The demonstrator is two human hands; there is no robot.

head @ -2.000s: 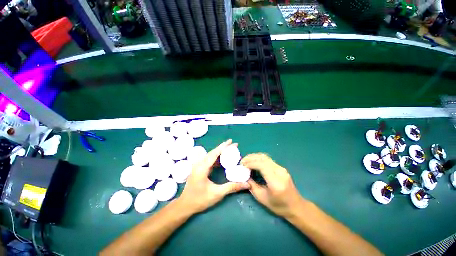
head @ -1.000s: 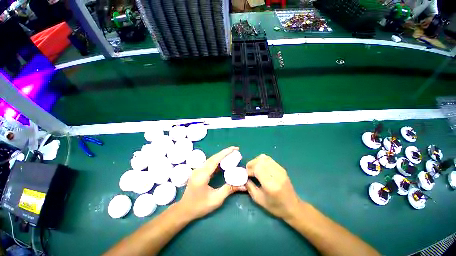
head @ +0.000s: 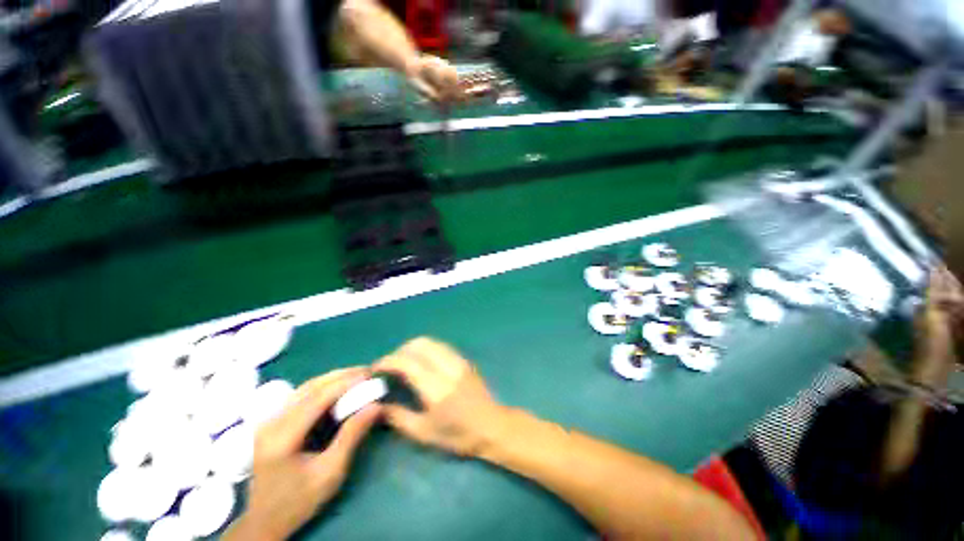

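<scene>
My left hand [head: 312, 439] holds a white disc-shaped piece [head: 360, 398] low over the green bench, left of centre; only part of it shows between the hands. My right hand [head: 439, 396] is at its right side, fingers curled near the disc and the left fingertips; blur hides whether it grips anything. A pile of plain white discs [head: 151, 493] lies left of my hands. A group of white housings with dark boards and wires [head: 631, 361] lies to the right.
A black rack [head: 391, 227] lies across the belt and white strip [head: 550, 249]. A grey ribbed stack [head: 206, 95] stands beyond. Another person's hand [head: 433, 79] is past the belt. At right are clear trays [head: 756, 227], plain discs [head: 763, 308], a red edge [head: 729, 491] and another person.
The view has swung right and tilted, with blur. The far worker's hand, clear trays and person at right have come into view. The two discs seen between my hands now show as one white piece.
</scene>
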